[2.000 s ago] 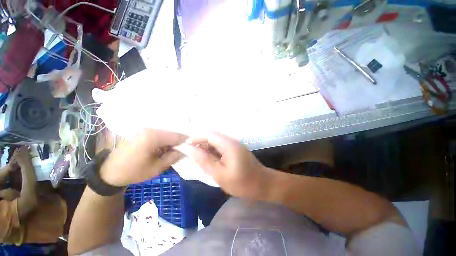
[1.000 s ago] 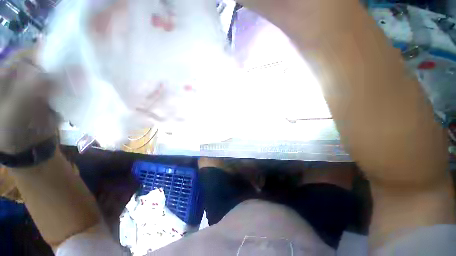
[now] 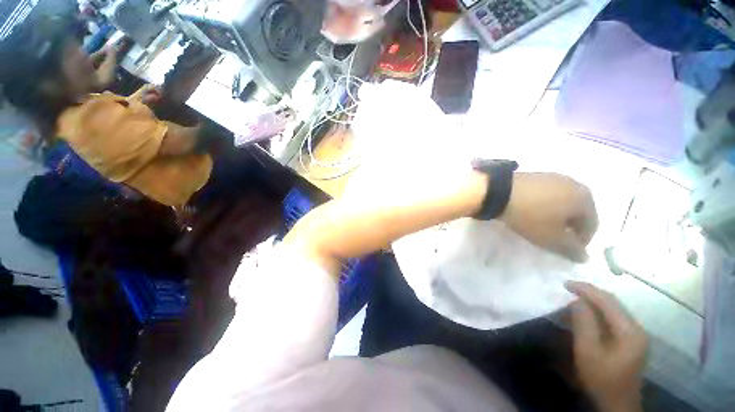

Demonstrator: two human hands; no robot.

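Observation:
A thin white fabric piece [image 3: 483,282] hangs in a curve over the table's front edge, towards my lap. My left hand [image 3: 552,213], below a black wristband, grips its upper edge with bent fingers. My right hand [image 3: 611,342] pinches the fabric's right end between thumb and fingertips, just below my left hand. Glare washes out the white cloth behind my left forearm. The sewing machine head [image 3: 721,181] is cut off at the right edge, and its bed plate [image 3: 661,229] lies right of my hands.
A person in orange [image 3: 133,141] sits at the left near another machine [image 3: 270,32]. White cables [image 3: 346,121], a flat black rectangle [image 3: 454,76], a calculator [image 3: 512,16] and lilac cloth [image 3: 620,92] lie on the table. A blue basket [image 3: 355,290] is partly hidden under my left arm.
The view has swung left. The raised, spread fabric is now low at the table edge. My hands have come from far apart to close together on it.

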